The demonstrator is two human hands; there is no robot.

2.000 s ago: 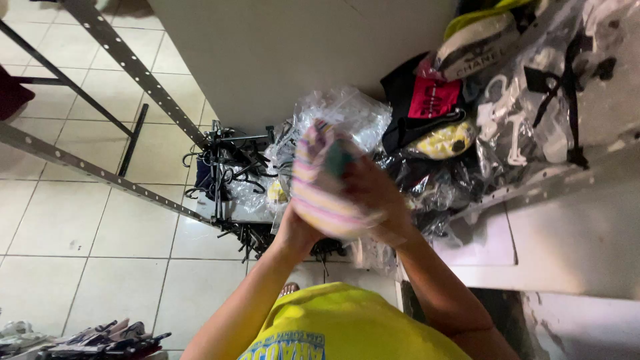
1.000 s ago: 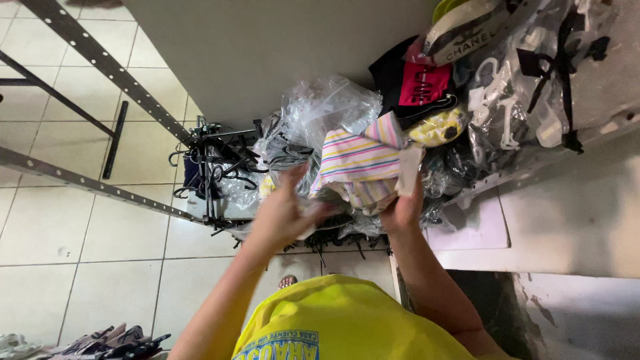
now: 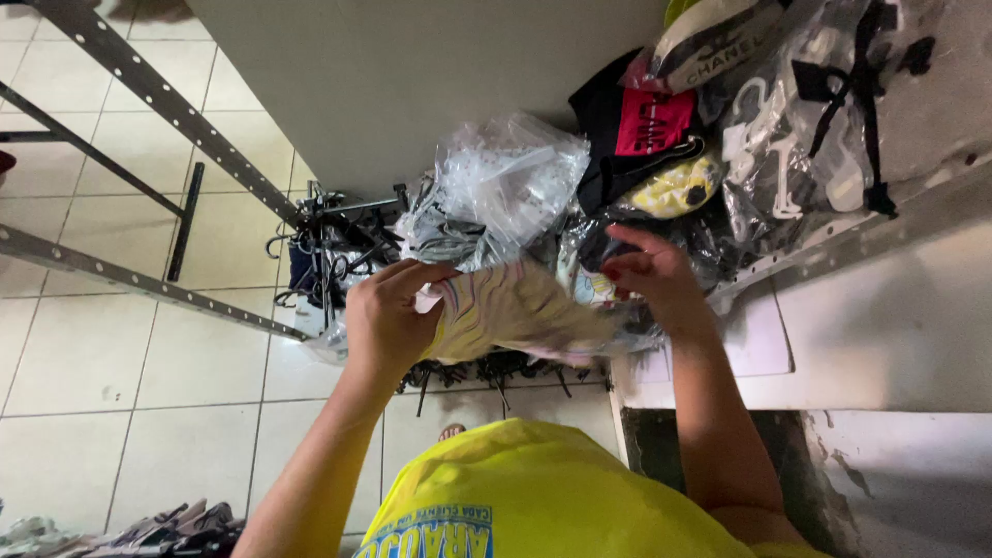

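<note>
Between my hands is a striped cloth garment (image 3: 519, 310) in pale yellow, pink and blue, its right part blurred. My left hand (image 3: 395, 310) pinches its left edge between thumb and fingers. Just right of the cloth, my right hand (image 3: 655, 279) is raised with thumb and forefinger apart and nothing seen between them. Behind the cloth lie a clear plastic bag (image 3: 515, 174) and a gray folded fabric (image 3: 446, 240). A colorful printed item (image 3: 589, 283) in plastic shows near my right fingertips.
Black hangers (image 3: 341, 240) crowd the shelf's left end, by perforated metal uprights (image 3: 170, 101). A black and red garment (image 3: 655, 124), a yellow patterned item (image 3: 678, 186) and bagged white hangers (image 3: 783, 174) lie at right. More garments (image 3: 170, 535) are at the lower left.
The striped garment, earlier bunched at my right hand, now hangs from my left hand, spread to the right. My right hand has let go of it.
</note>
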